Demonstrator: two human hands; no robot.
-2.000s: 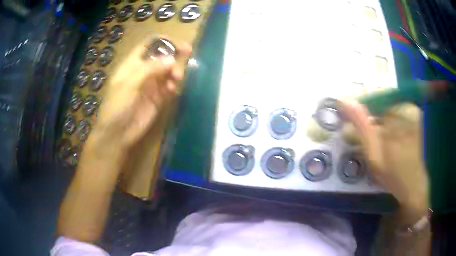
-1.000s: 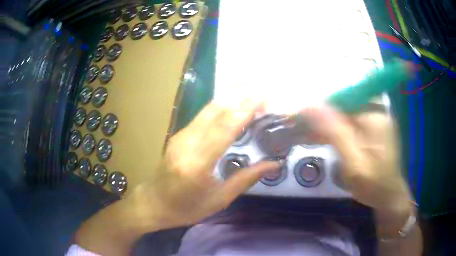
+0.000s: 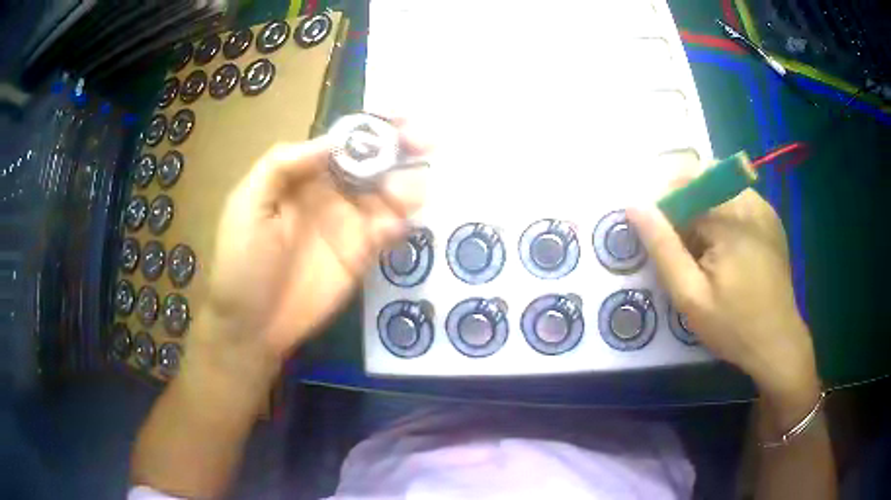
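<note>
My left hand (image 3: 293,234) holds a shiny round speaker unit (image 3: 362,149) by its edge, raised between the cardboard sheet and the white foam tray (image 3: 528,146). My right hand (image 3: 733,273) is shut around the green probe (image 3: 708,195), whose red wire leaves its upper end. The right fingertips are at a speaker (image 3: 621,239) in the tray; whether they touch it is unclear. Two rows of speakers sit magnet side up at the tray's near end, the rightmost partly hidden by my right hand.
The cardboard sheet (image 3: 244,146) at left bears many loose speakers along its far and left edges. Stacked clear trays (image 3: 68,234) stand at far left. A thin pointed tool (image 3: 750,47) lies at back right near yellow, red and blue tape on the green mat.
My left hand has moved from over the foam tray up and left and now holds a speaker. My right hand has drawn back rightwards with the probe. More seated speakers show.
</note>
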